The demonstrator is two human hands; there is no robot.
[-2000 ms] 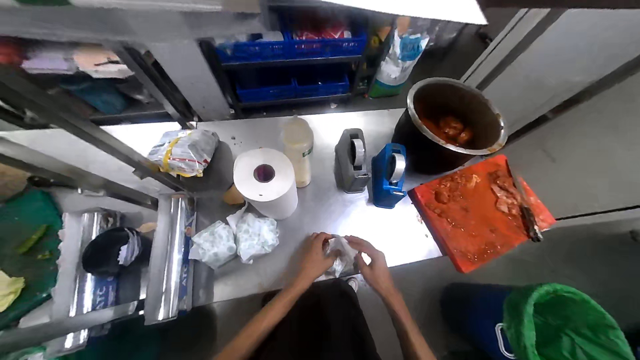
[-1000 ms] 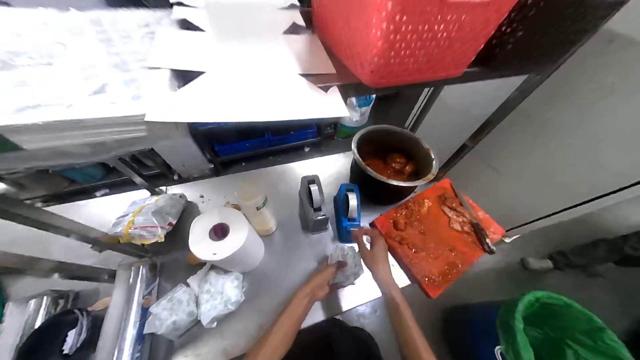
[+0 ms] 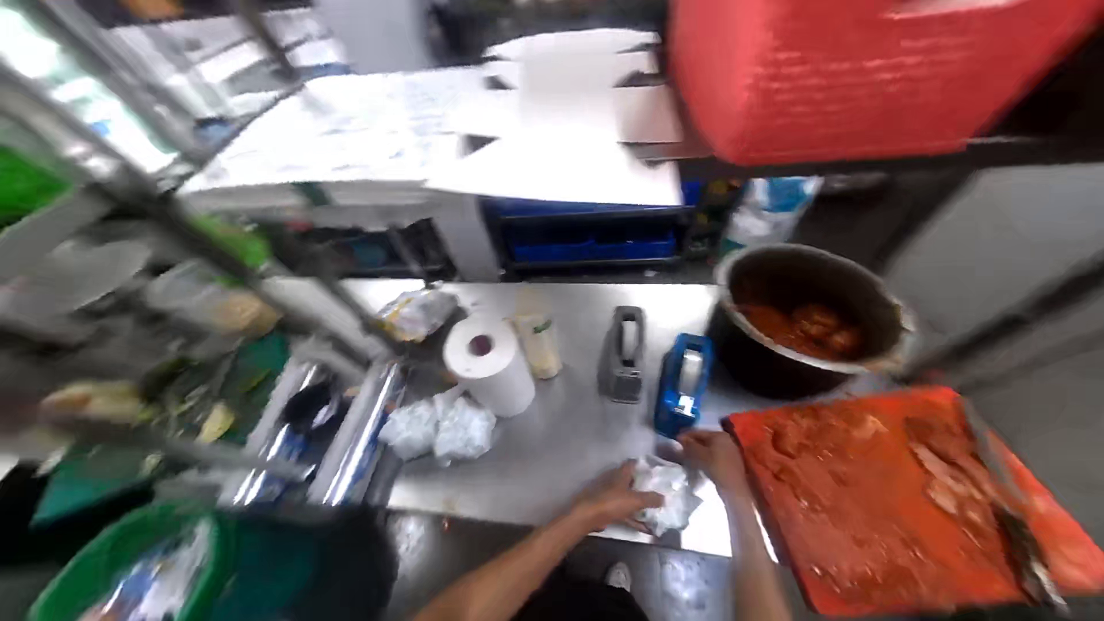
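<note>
My left hand (image 3: 617,498) holds a crumpled white paper-wrapped bundle (image 3: 666,496) near the front edge of the steel counter (image 3: 552,448). Just in front of the blue tape dispenser (image 3: 683,385), my right hand (image 3: 709,453) has its fingers bent at the bundle's upper right; whether it pinches a piece of tape cannot be made out. A grey tape dispenser (image 3: 626,355) stands left of the blue one. Two more wrapped bundles (image 3: 438,426) lie beside a large white paper roll (image 3: 490,364), with a pale squeeze bottle (image 3: 540,345) behind it.
A deep pot (image 3: 811,319) of red sauced food stands at the back right. Before it lies a red cutting board (image 3: 871,509) with meat and a knife (image 3: 1018,535). A red plastic basket (image 3: 862,78) and white sheets (image 3: 552,121) are overhead. Wrap rolls (image 3: 358,431) lie left.
Two seconds ago both hands were at the bundle; my right hand then moved to the blue dispenser and is now slightly in front of it. The view has shifted considerably.
</note>
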